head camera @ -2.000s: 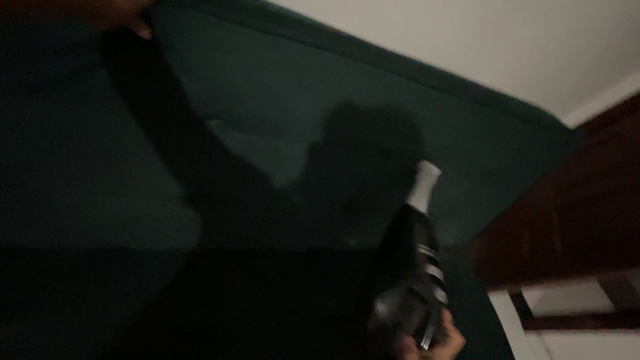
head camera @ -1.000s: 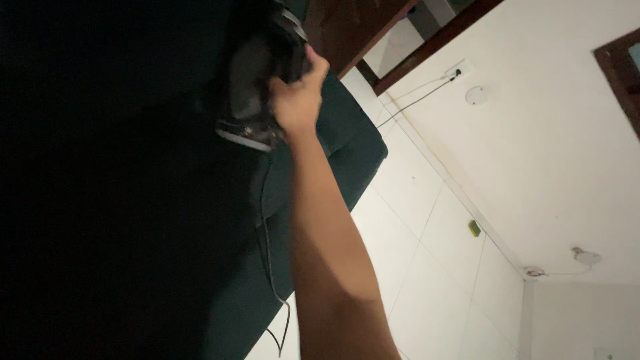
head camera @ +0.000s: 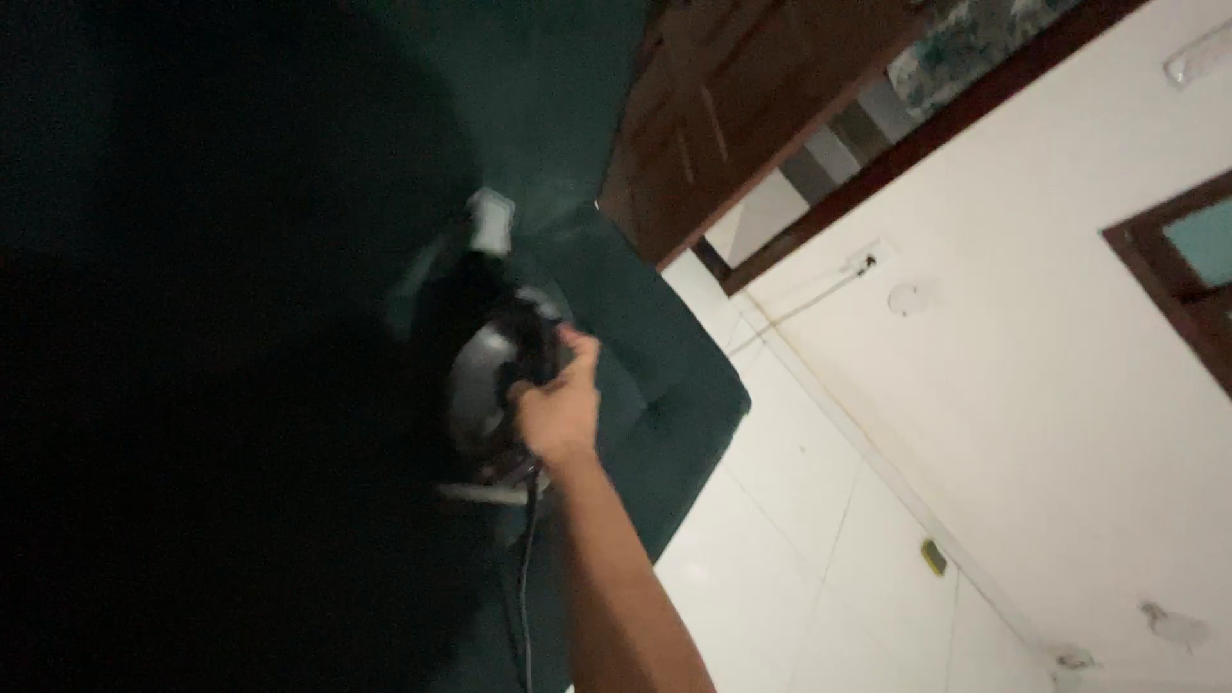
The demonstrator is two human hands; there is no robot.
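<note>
My right hand (head camera: 563, 404) grips the handle of a dark corded handheld vacuum cleaner (head camera: 481, 380) with a shiny, rounded body. Its pale nozzle tip (head camera: 493, 223) points up the view, at or just over the dark green upholstery (head camera: 674, 356), which looks like a sofa. Blur and deep shadow hide whether the tip touches the fabric. From the rear of the cleaner a black cord (head camera: 525, 587) runs down beside my forearm. My left hand is out of view.
A brown wooden door or panel (head camera: 712, 125) borders the upholstery at the top. To the right are white floor tiles (head camera: 770, 539), a wall socket (head camera: 869, 260) with a plugged-in cord, and a small yellow-green object (head camera: 934, 556) by the wall.
My left hand, seen at the upper left two seconds ago, has left the view. The cleaner stays in my right hand. The view has swung strongly toward the upholstery's end and the floor.
</note>
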